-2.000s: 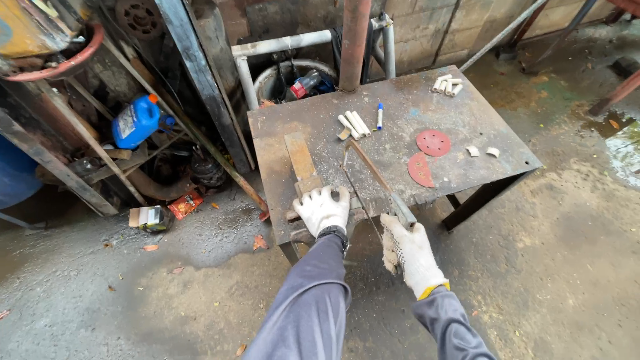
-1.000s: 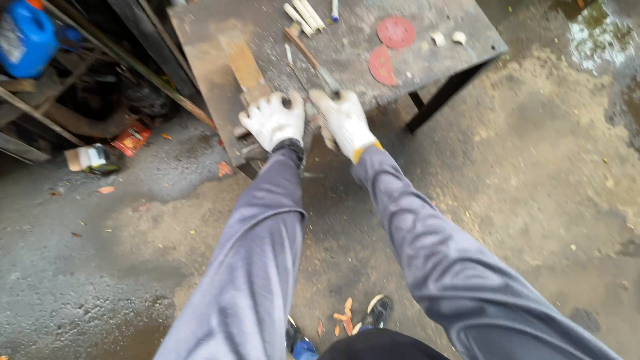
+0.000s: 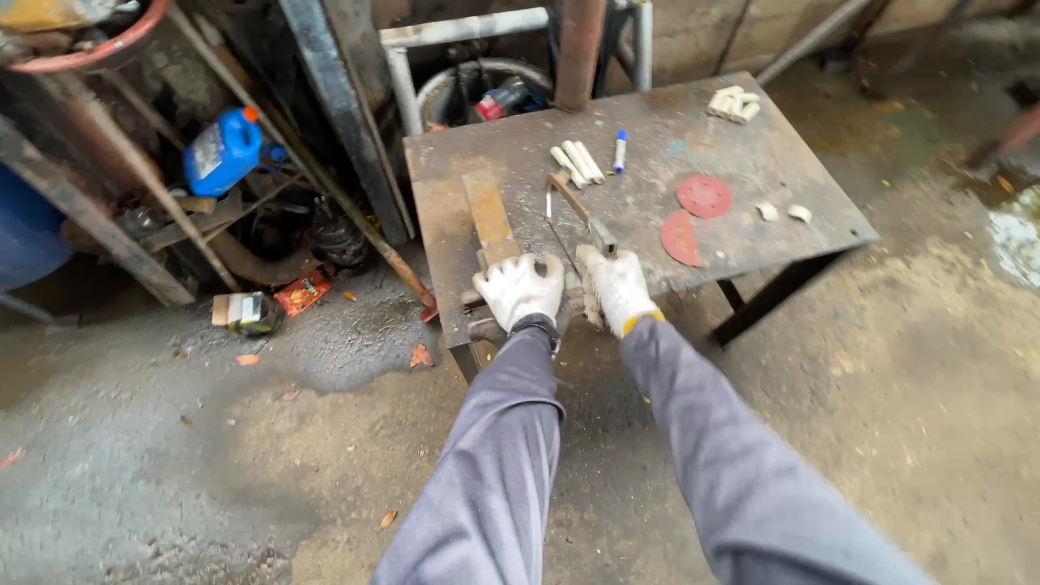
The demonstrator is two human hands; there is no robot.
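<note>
Both my hands wear white work gloves at the near edge of a metal table (image 3: 780, 171). My right hand (image 3: 619, 284) is closed around the handle end of a hacksaw (image 3: 578, 205), whose frame and thin blade point away over the tabletop. My left hand (image 3: 524, 288) rests on a bench vise (image 3: 486, 327) at the table's near left corner, fingers bent over its top; whether it grips a workpiece is hidden. A flat rusty metal bar (image 3: 487, 207) lies just beyond that hand. Where the blade meets anything is hidden between the gloves.
On the table are short white tubes (image 3: 578, 164), more of them (image 3: 734, 104) at the back, a marker (image 3: 620, 152), red sanding discs (image 3: 704, 197) and cut white pieces (image 3: 799, 214). An upright pipe (image 3: 580, 53) stands behind. Left are a blue jug (image 3: 223, 152) and leaning metal bars (image 3: 349, 211).
My right hand, with the hacksaw, is closer to the left hand and the table than two seconds ago. The left hand stays at the vise. The view dipped and came back up.
</note>
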